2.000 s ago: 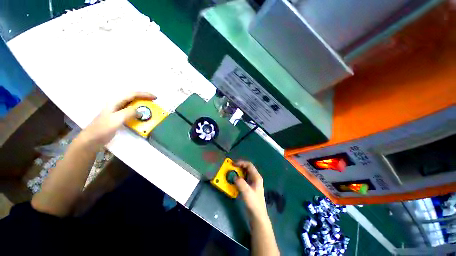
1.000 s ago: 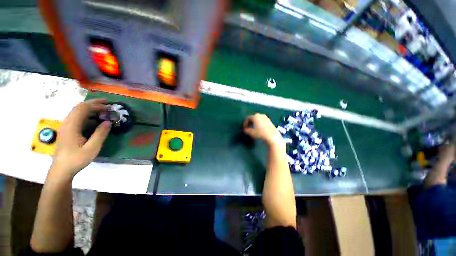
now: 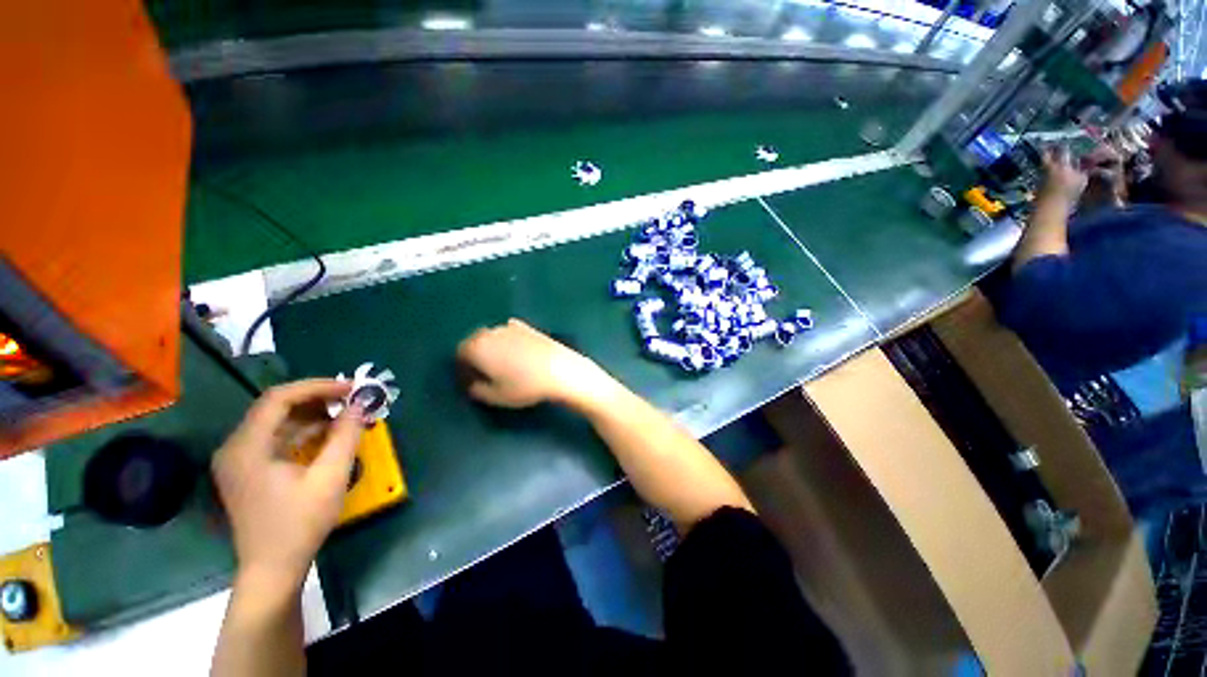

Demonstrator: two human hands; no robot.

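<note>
My left hand holds a white star-shaped piece, with a dark round centre, between thumb and fingers. It is over the yellow right button box and partly covers it. My right hand rests low over the green bench with its fingers curled; whether it holds something is hidden. The black round cup of the press fixture shows no white star. The left button box is at the lower left edge. Metal cylindrical parts lie heaped right of my right hand.
The orange press housing fills the upper left. Two white star pieces lie on the green conveyor belt behind a pale rail. A cable curves near the press. Cardboard stands below the bench edge. Another person works at right.
The view has swung right. My left hand has lifted the star-shaped piece from the black cup and moved right with it. My right hand is still low over the bench, left of the metal heap.
</note>
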